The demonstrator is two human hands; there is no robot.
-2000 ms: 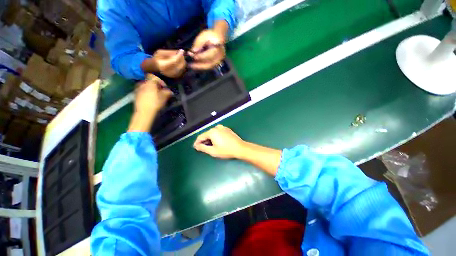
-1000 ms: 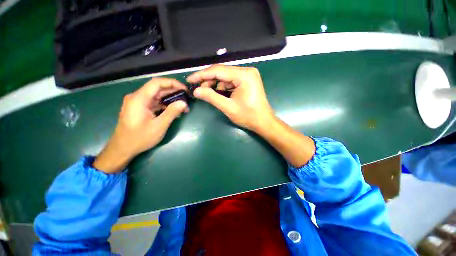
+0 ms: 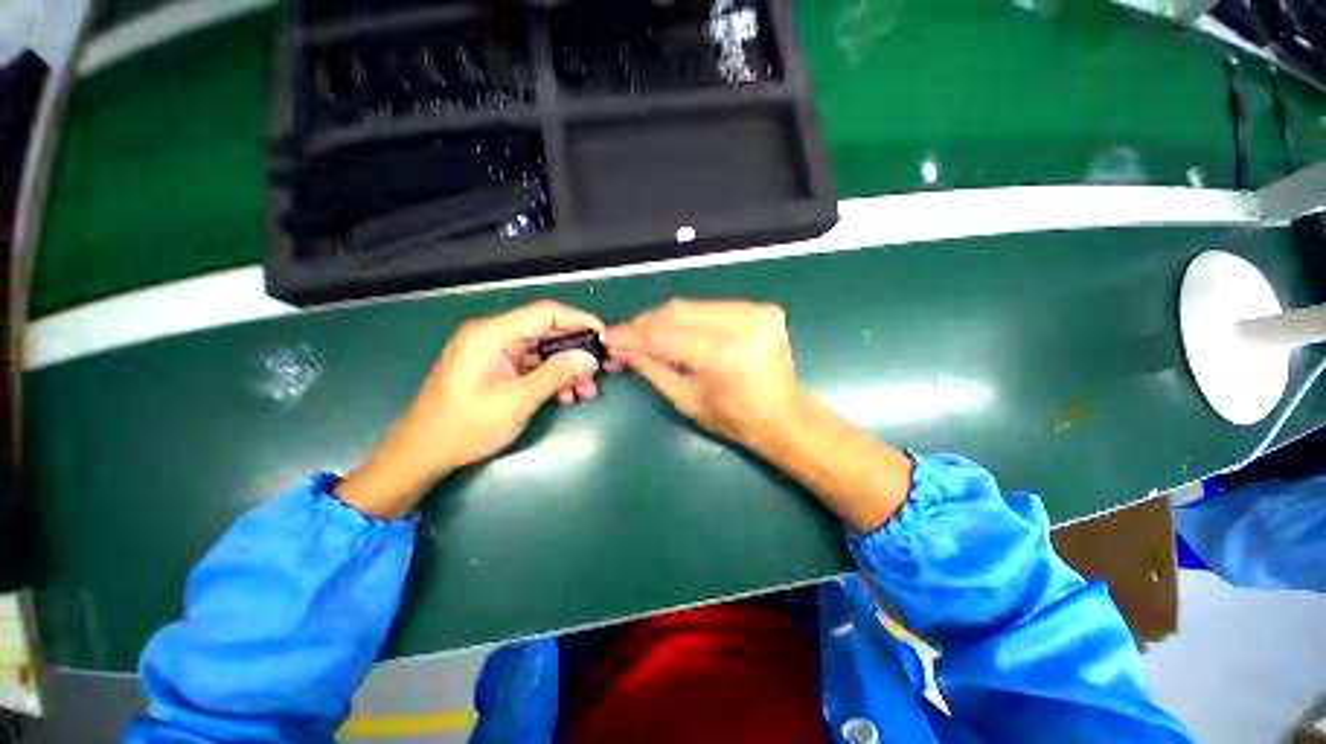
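Observation:
My left hand (image 3: 502,381) holds a small glossy black watch body (image 3: 570,346) between thumb and fingers, above the green bench top. My right hand (image 3: 720,364) meets it from the right, its thumb and fingertips pinched together at the end of the black piece. What the right fingertips pinch is hidden; a strap cannot be made out. The black foam parts tray (image 3: 625,240) lies beyond the hands, with small upright black parts, long black straps and one bare pocket.
A white rail (image 3: 931,215) runs behind the bench. A crumpled clear plastic scrap (image 3: 288,372) lies at left. The white fan base (image 3: 1229,337) stands at right. Two thin black strips (image 3: 1238,124) lie on the belt at far right. A blue sleeve (image 3: 1258,531) shows at the right edge.
The view has swung down from the worker opposite to the bench. My hands, apart two seconds ago, are together at the black piece. My right fingers have closed more tightly since one second ago.

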